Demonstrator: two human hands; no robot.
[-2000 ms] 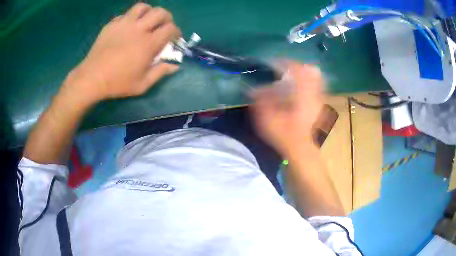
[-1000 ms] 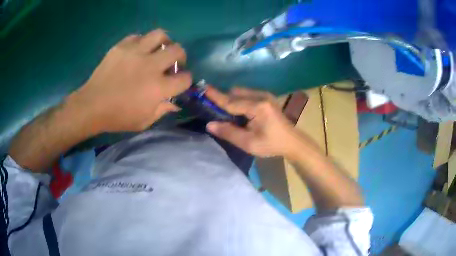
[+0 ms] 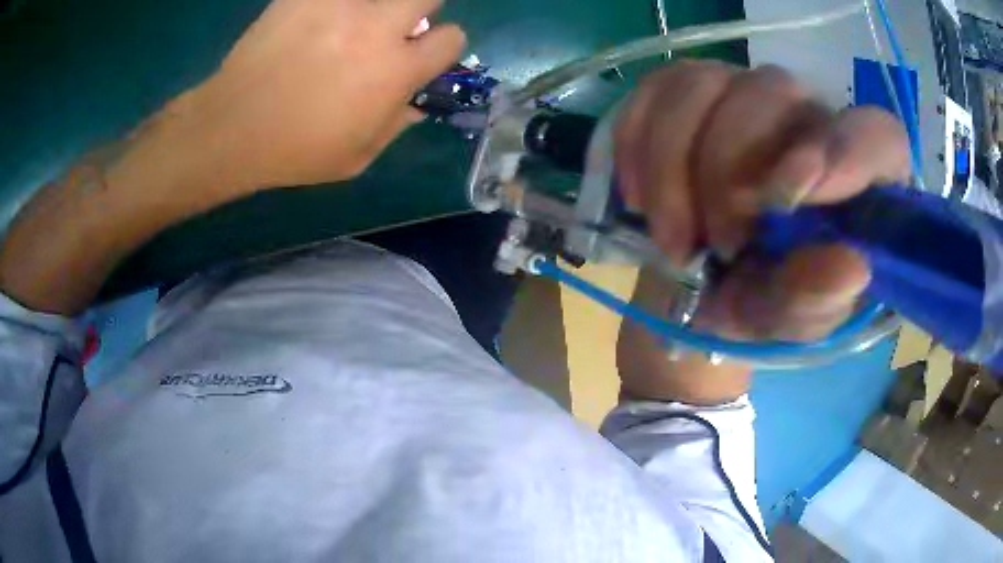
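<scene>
My right hand [image 3: 759, 187] is closed around the blue auto-feed screwdriver [image 3: 902, 258], right of centre. Its metal nose bracket [image 3: 511, 165] points left, close to the black appliance handle [image 3: 460, 92]; whether they touch is hard to tell. A clear feed tube [image 3: 671, 40] and a blue air hose [image 3: 627, 313] run from the nose. My left hand [image 3: 319, 94], upper left, holds the appliance handle over the green belt. My fingers hide most of the appliance; a small white bit shows between them.
The dark-green belt [image 3: 363, 209] lies beneath the hands, its edge near my apron. A grey-white feeder box [image 3: 803, 77] with a blue label stands at upper right. A cardboard carton [image 3: 594, 330] is below the belt edge. A white box [image 3: 902, 511] is at lower right.
My right hand has let go of the appliance handle and taken hold of the blue screwdriver, bringing its nose to the appliance. My left hand has moved slightly up and right in view.
</scene>
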